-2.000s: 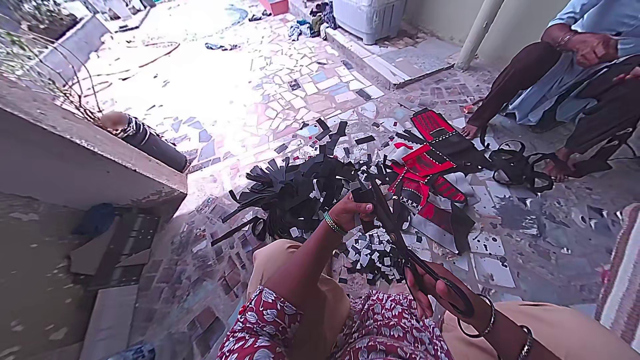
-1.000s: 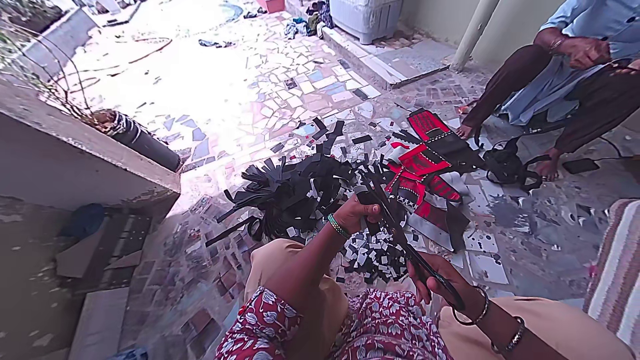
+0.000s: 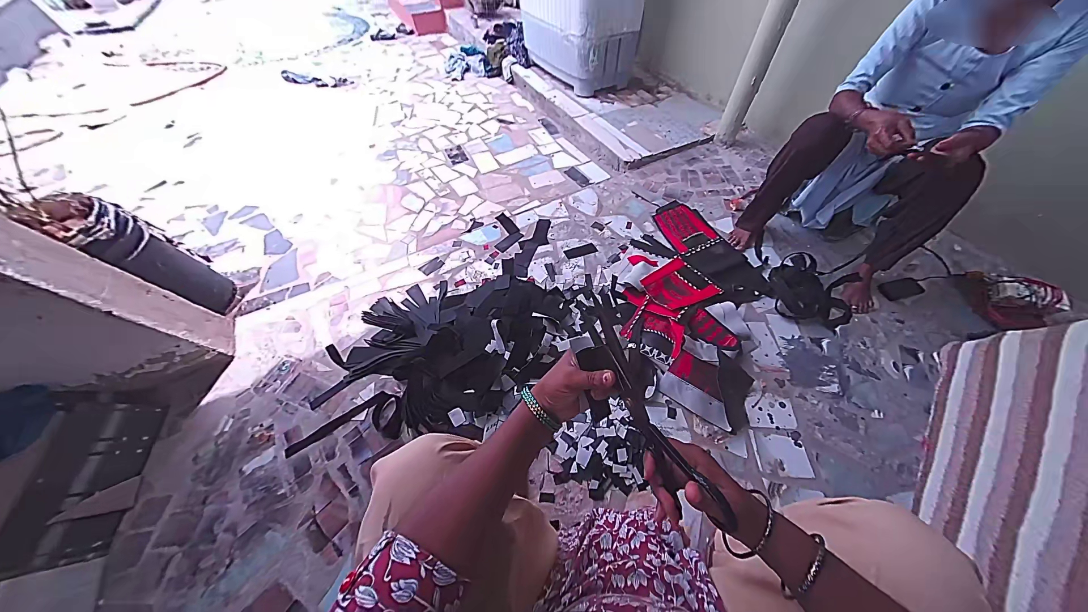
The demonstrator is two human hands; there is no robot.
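Note:
My right hand (image 3: 693,480) grips the handles of large dark scissors (image 3: 648,425), whose blades point up and away from me. Beside the blades, my left hand (image 3: 578,387) pinches a short black strip (image 3: 592,359). Beyond and left of my left hand, a heap of black strips (image 3: 459,344) lies on the floor. Small cut black and white pieces (image 3: 595,455) are scattered below my hands. To the right of the heap lie red and black patterned fabric pieces (image 3: 680,289). Whether the blades touch the strip cannot be made out.
Another person (image 3: 926,110) sits at the upper right, hands together, near a black coiled strap (image 3: 803,289). A striped cloth (image 3: 1007,450) is at the right edge. A low wall (image 3: 110,297) and a dark cylindrical planter (image 3: 161,263) stand left. A pale plastic tub (image 3: 582,42) stands behind.
The other person's hands have moved closer together. My hands stay near the same place, still holding the scissors and a black strip.

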